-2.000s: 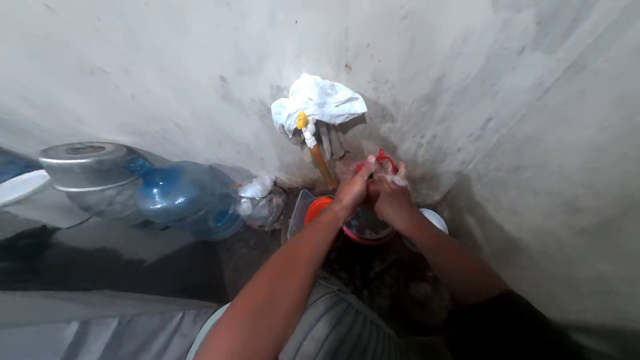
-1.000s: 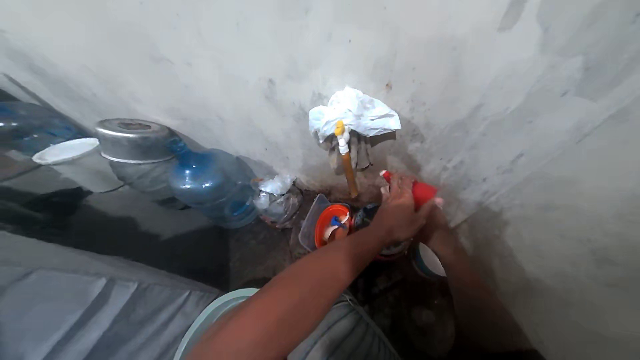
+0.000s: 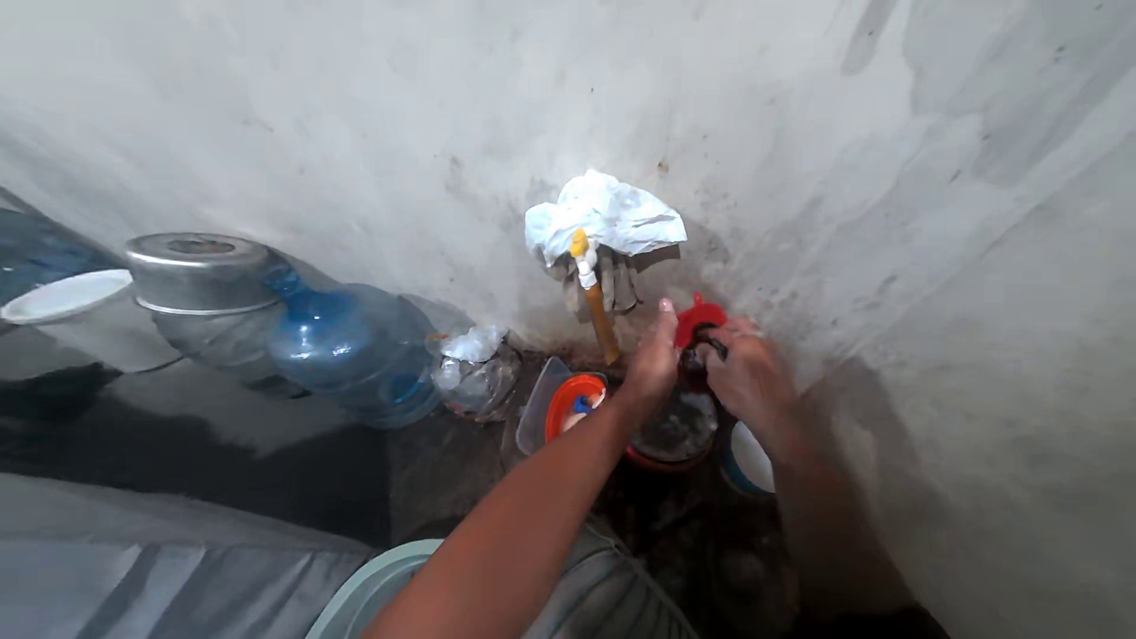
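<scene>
My left hand grips the left side of a red plastic container, held near the wall. With fingers bent, my right hand is at the container's opening and holds a small dark thing, perhaps a scrubber, too unclear to name. Below both hands is a round red-rimmed basin with greyish, foamy-looking contents. An orange bowl with small white and blue items stands left of it, in or beside a clear plastic tub. To the right, partly behind my forearm, is a white bowl with a blue outside.
A tap with a yellow handle tops an orange-brown pipe, before a white plastic bag on the wall. Leftward stand a bundled clear bag, a blue water bottle, a metal pot and a white bucket. A pale green basin is near my legs.
The red container has turned, so its opening now shows, and my right hand has come to that opening. My left hand has moved to its left side.
</scene>
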